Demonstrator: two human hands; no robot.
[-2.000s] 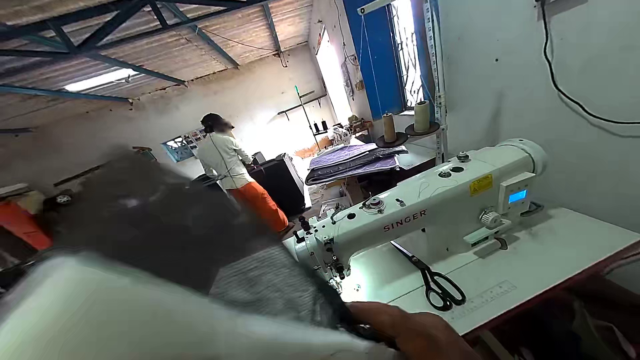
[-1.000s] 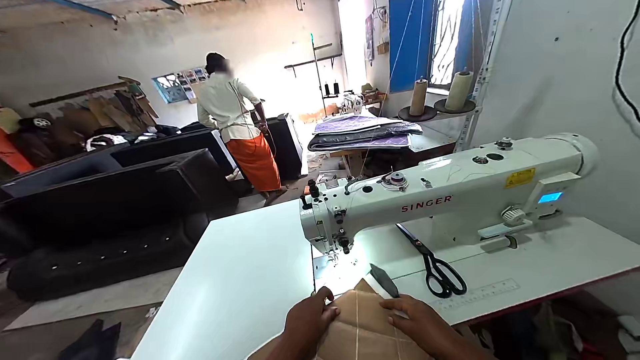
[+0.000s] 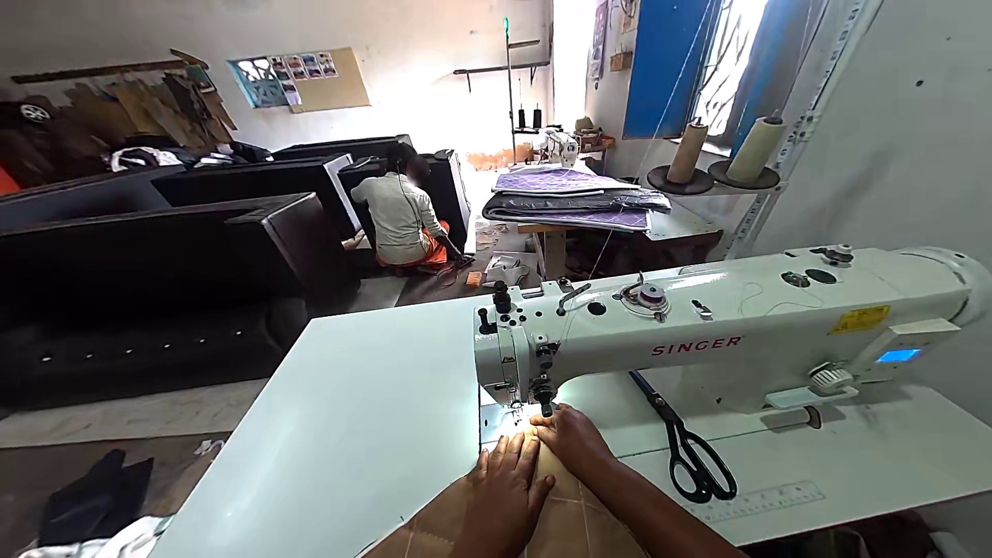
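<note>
Tan stitched fabric point(image 3: 570, 519) lies on the white sewing table point(image 3: 341, 418), its far end close to the presser foot of the Singer sewing machine point(image 3: 697, 333). My left hand point(image 3: 508, 484) rests flat on this fabric, its fingers just in front of the lit needle area. My right hand point(image 3: 570, 438) is bent at the fabric's far right edge, beside the needle; whether its fingertips pinch the cloth is not clear. Black-handled scissors point(image 3: 686, 446) lie on the machine bed right of my right hand, near a printed ruler scale point(image 3: 759, 500).
Two thread cones point(image 3: 686, 155) stand on a rack behind the machine. Folded quilted material point(image 3: 573, 205) is stacked on a table further back. Black sofas point(image 3: 155, 287) fill the left side, where a person point(image 3: 399, 213) crouches. Dark cloth point(image 3: 93, 496) lies on the floor.
Both hands have moved forward, toward the needle, with the tan fabric. The other person, standing before, is now crouching. Two seconds ago a dark sheet covered much of the view's left side.
</note>
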